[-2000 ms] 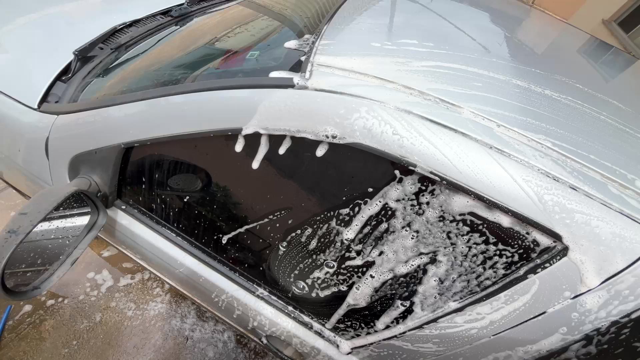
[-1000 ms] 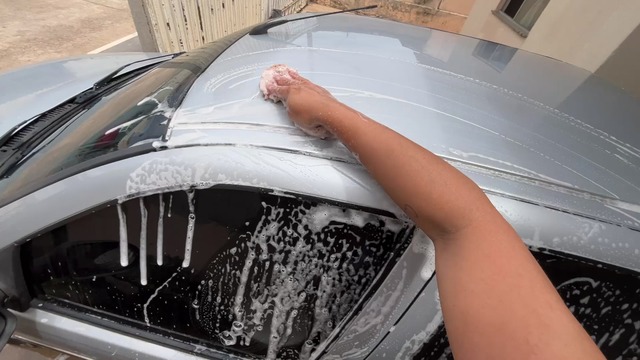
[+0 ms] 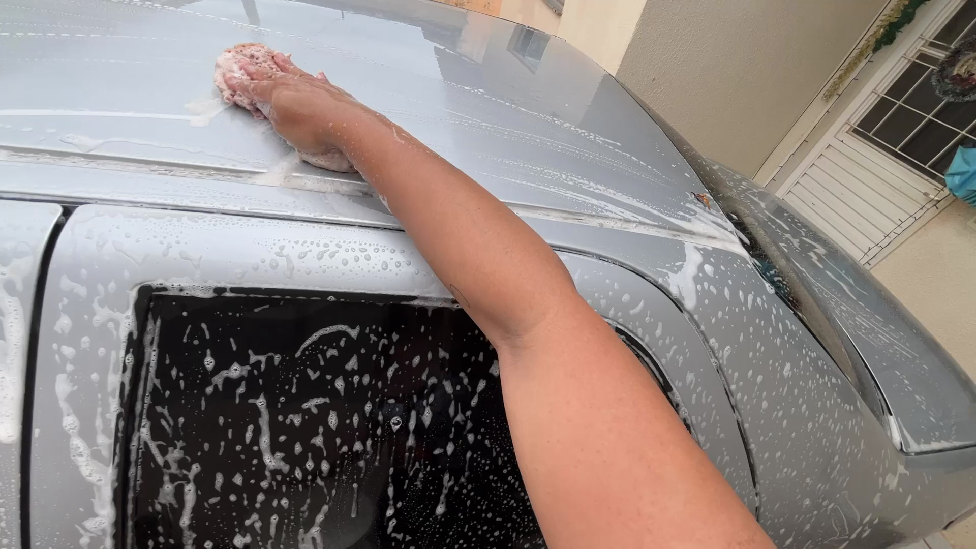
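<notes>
My right hand point(image 3: 301, 103) presses a pinkish, foam-covered wash mitt or sponge point(image 3: 242, 76) against the silver car's roof point(image 3: 427, 99); which of the two it is cannot be told. The fingers lie spread over it, and the arm reaches up from the lower right across the roof rail. Beneath the forearm, the dark rear side window point(image 3: 305, 427) carries foam spots and runs. Suds also streak the roof and the door frame point(image 3: 252, 244). My left hand is out of view.
Toward the right, the car's rear window point(image 3: 801, 297) and trunk lid point(image 3: 877, 320) slope away, spotted with suds. Behind the car stand a beige wall point(image 3: 701, 69) and a white barred door point(image 3: 854, 175) with a wreath point(image 3: 957, 69).
Absent two seconds ago, my right hand was on the roof above the front window one second ago. It is now above the rear window with the soapy pad. The view has shifted toward the car's rear.
</notes>
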